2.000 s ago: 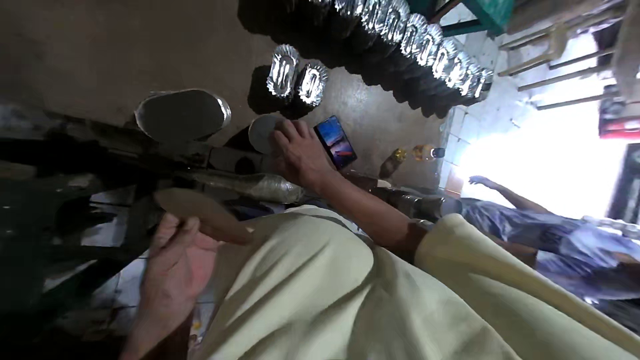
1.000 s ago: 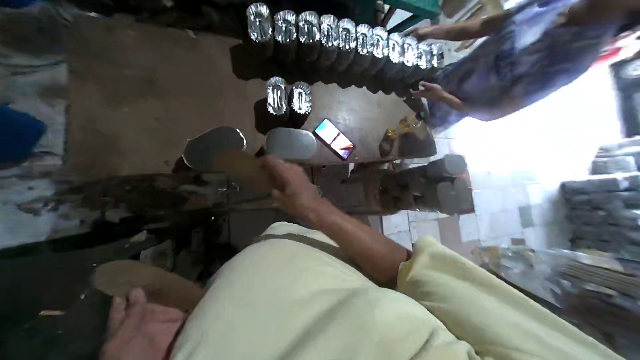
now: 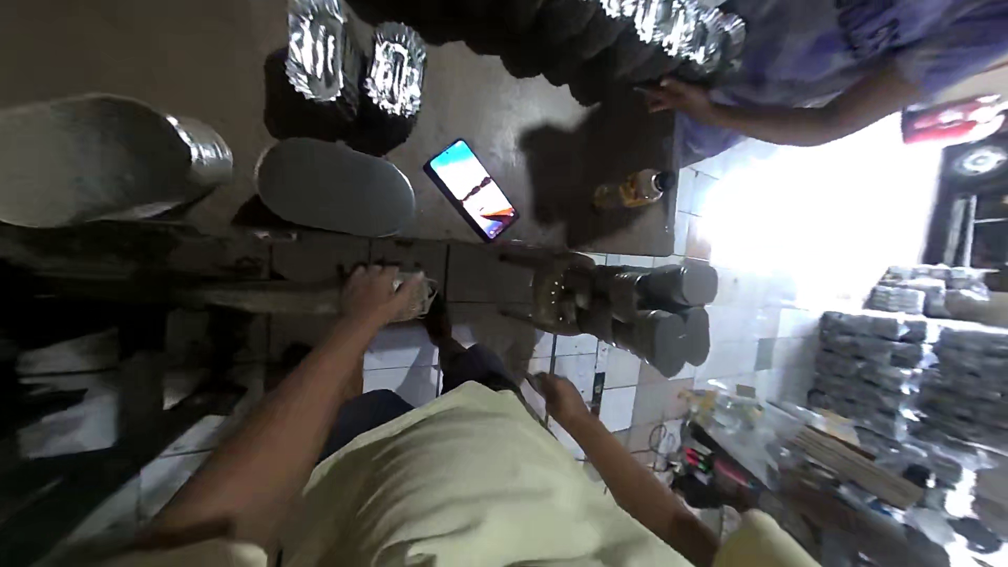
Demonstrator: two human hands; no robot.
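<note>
My left hand (image 3: 376,298) grips the pale, wrapped end of a long bar (image 3: 268,298) below the table edge. My right hand (image 3: 561,398) hangs low over the tiled floor, its fingers curled and blurred; whether it holds anything is unclear. On the table (image 3: 504,110), nearest my left hand, stands a grey oval-topped stack or container (image 3: 335,187). A larger oval metal container (image 3: 102,161) is left of it. A lit phone (image 3: 474,190) lies to its right. Two crimped foil containers or stacks (image 3: 317,51) (image 3: 396,69) stand behind.
A bottle of yellow liquid (image 3: 630,190) lies near the table's right end. Beyond it, a co-worker's hand (image 3: 683,100) is beside a row of foil containers (image 3: 677,31). Grey oval-ended stacks (image 3: 665,342) stand right of the table edge. Wrapped stacks (image 3: 874,370) and clutter lie farther right.
My left hand has left the lower left and come to the bar; the brown oval sheet it held is out of sight. My right hand has moved from the grey oval-topped thing down to the right.
</note>
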